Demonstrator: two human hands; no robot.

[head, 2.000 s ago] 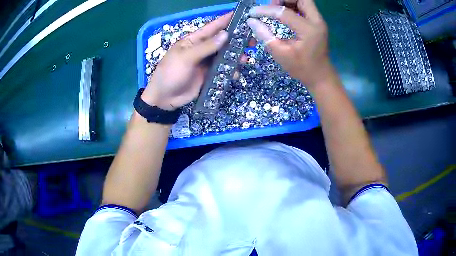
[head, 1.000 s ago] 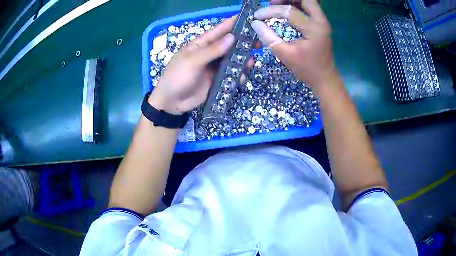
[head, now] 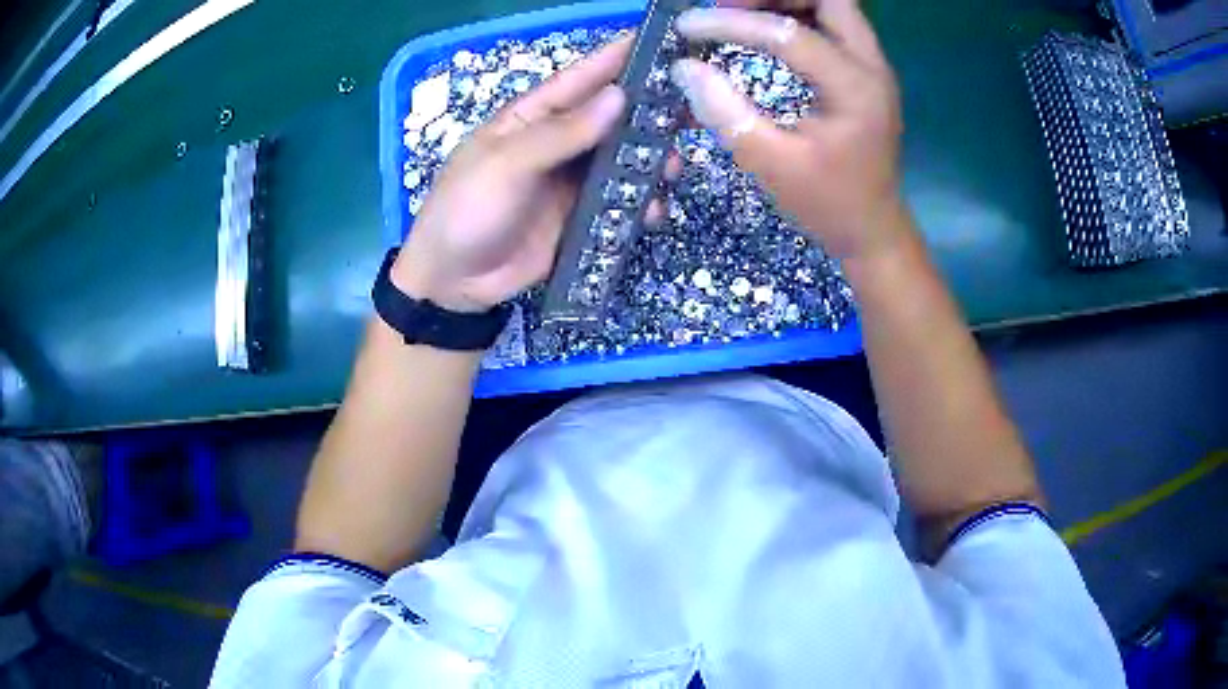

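A dark grey fixture bar (head: pixel 606 222) with a row of seats holding shiny parts is tilted over the blue parts tray (head: pixel 646 364). My left hand (head: pixel 505 195) grips the bar, thumb on its left edge and fingertips showing beyond its right side. My right hand (head: pixel 822 121), with whitish covers on its fingers, has its thumb and fingertips at the bar's upper part; whether it pinches a part cannot be seen. Loose small metal parts (head: pixel 727 289) fill the tray. The bar's far end is cut off by the picture's top edge.
A thin silver bar group (head: pixel 240 256) lies on the green bench (head: pixel 135 323) at left, with a few small rings (head: pixel 225 117) beyond it. A block of stacked bars (head: pixel 1107 155) lies at right. A blue stool-like object (head: pixel 168 505) stands below the bench at left.
The bar's near end has swung slightly and both hands have shifted a little with it. My right fingers have moved slightly at the bar's upper part. The view has shifted a little.
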